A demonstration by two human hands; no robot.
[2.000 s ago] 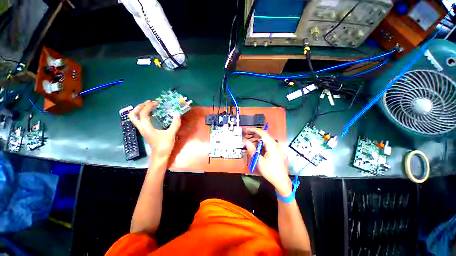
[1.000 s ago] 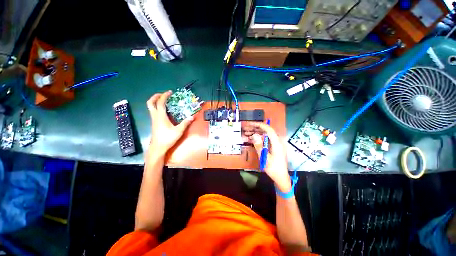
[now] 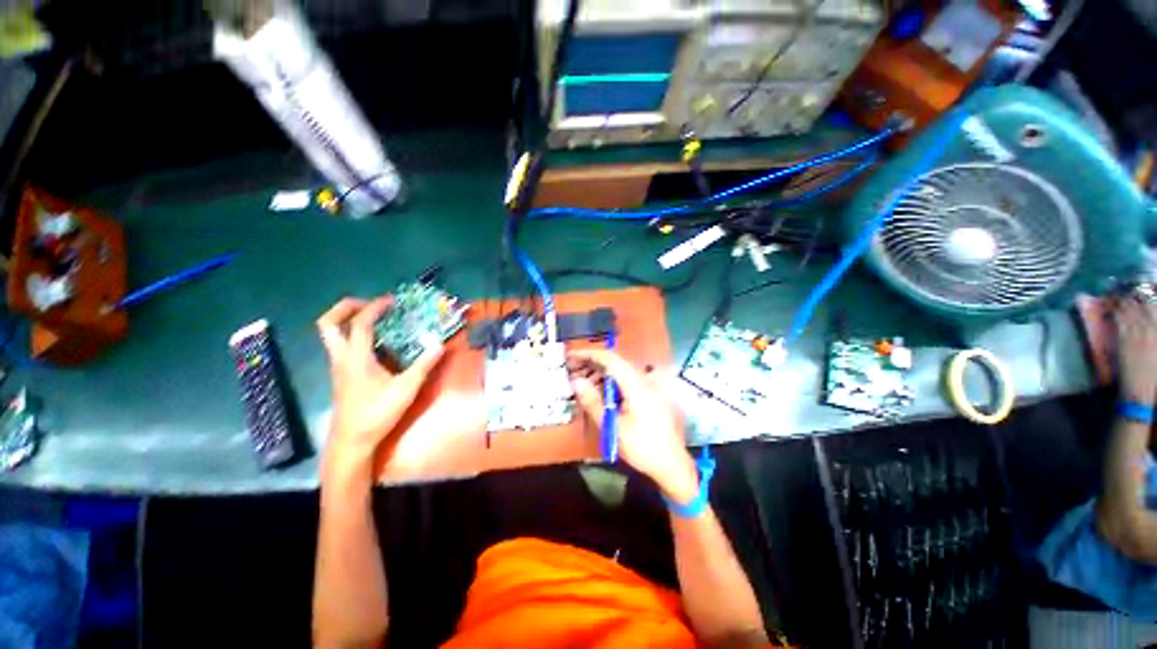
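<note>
My left hand [image 3: 368, 387] holds a green circuit board [image 3: 416, 320] by its edges, tilted above the left part of the orange-brown fixture plate [image 3: 419, 450]. A second board [image 3: 528, 387] lies on the plate against the black connector block [image 3: 586, 326] at the back. My right hand [image 3: 631, 412] is at that board's right edge and holds a blue pen [image 3: 610, 421]. The right fingertips are partly hidden and blurred; I cannot tell whether they touch the board. A blue strap [image 3: 692, 501] is on the right wrist.
Left of the plate lies a remote control [image 3: 261, 396]. To the right are two boards [image 3: 732, 368] [image 3: 868, 377], a tape roll [image 3: 978, 385] and a fan [image 3: 1002, 216]. Behind stand an oscilloscope [image 3: 749, 70] and blue cables. Another person's arm [image 3: 1127, 444] shows at the far right.
The camera view has turned right, shifting the bench leftward in the picture and showing another person's arm. The left hand still holds its board; the right hand still holds the pen beside the plate's board.
</note>
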